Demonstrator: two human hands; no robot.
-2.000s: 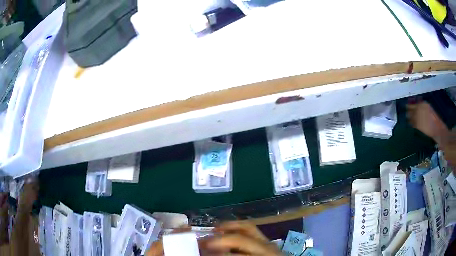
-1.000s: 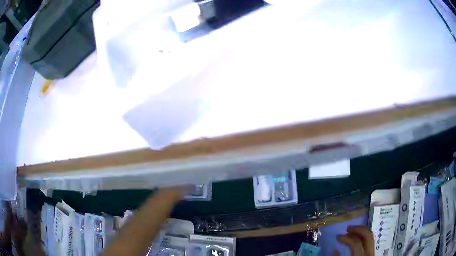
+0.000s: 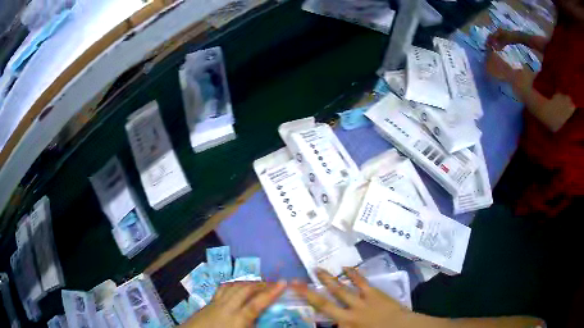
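My left hand (image 3: 234, 306) is at the bottom edge, partly cut off, beside light blue sachets (image 3: 219, 261). My right hand (image 3: 362, 304) is to its right, fingers spread, over the near end of the white cartons and a clear tray (image 3: 400, 288). More blue sachets (image 3: 285, 317) lie between my hands, partly hidden and cut off by the edge. I cannot tell if my left hand grips anything. Printed white cartons (image 3: 413, 227) lie in a loose pile on the blue-violet mat (image 3: 246, 234).
The green conveyor (image 3: 269, 83) carries trays (image 3: 208, 96) and a white carton (image 3: 157, 157). More trays (image 3: 137, 304) stand at bottom left. A white shelf with a wood-coloured edge (image 3: 83, 61) is upper left. A person in red (image 3: 563, 83) reaches among sachets at the upper right.
The view has swung right and down, bringing the carton pile to the centre and the person in red into view. My left hand has left the conveyor and both hands are now close together.
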